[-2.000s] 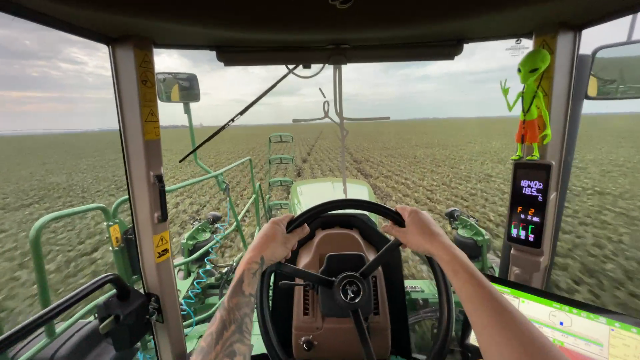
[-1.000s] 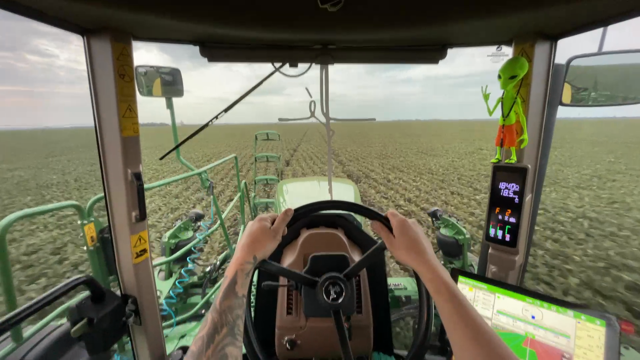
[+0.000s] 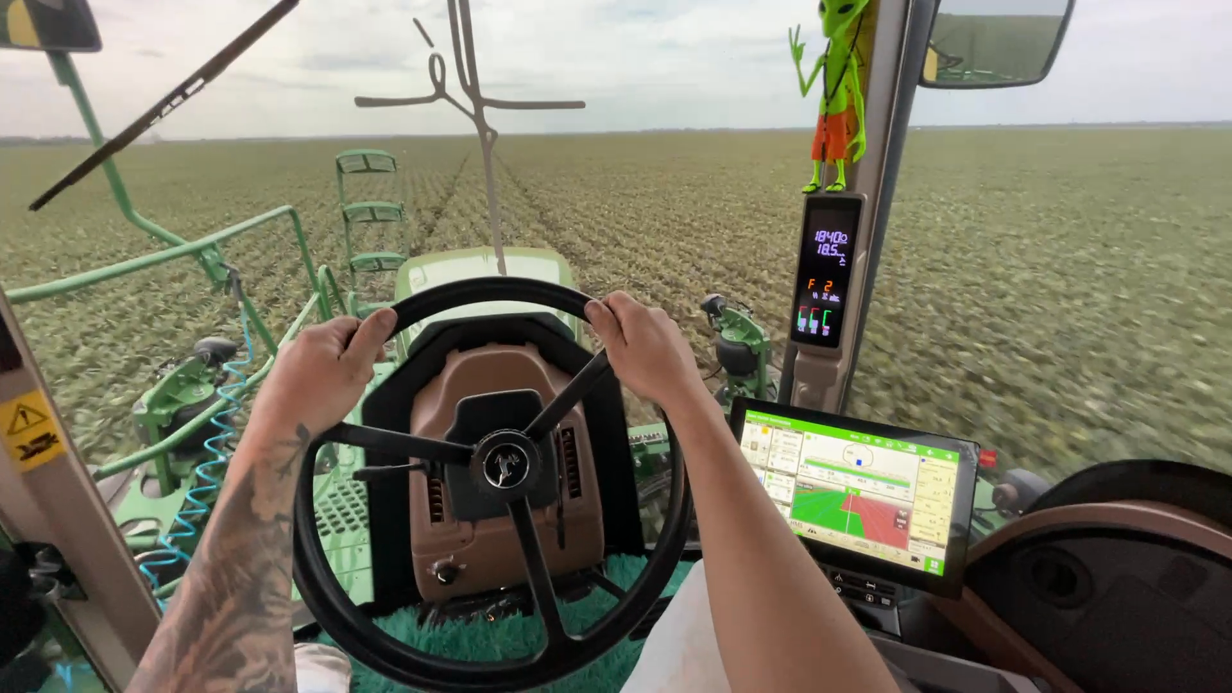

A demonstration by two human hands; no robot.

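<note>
A black steering wheel with a leaping-deer emblem at its hub stands before me. My left hand grips its rim at the upper left, thumb along the top. At the upper right, my right hand is closed on the rim, near where a spoke meets it. Behind the wheel is a brown steering column with vents and a knob. To the right, below my right hand's level, a display monitor shows a green and red field map. A narrow digital readout is fixed on the right pillar.
Crop rows stretch ahead beyond the green hood. Green handrails and a coiled blue hose are outside at left. A green alien figure stands above the readout. A mirror hangs at upper right. Teal shaggy matting covers the floor.
The view has tilted down, bringing the floor matting and more of the monitor into sight. Both hands remain on the upper part of the wheel rim.
</note>
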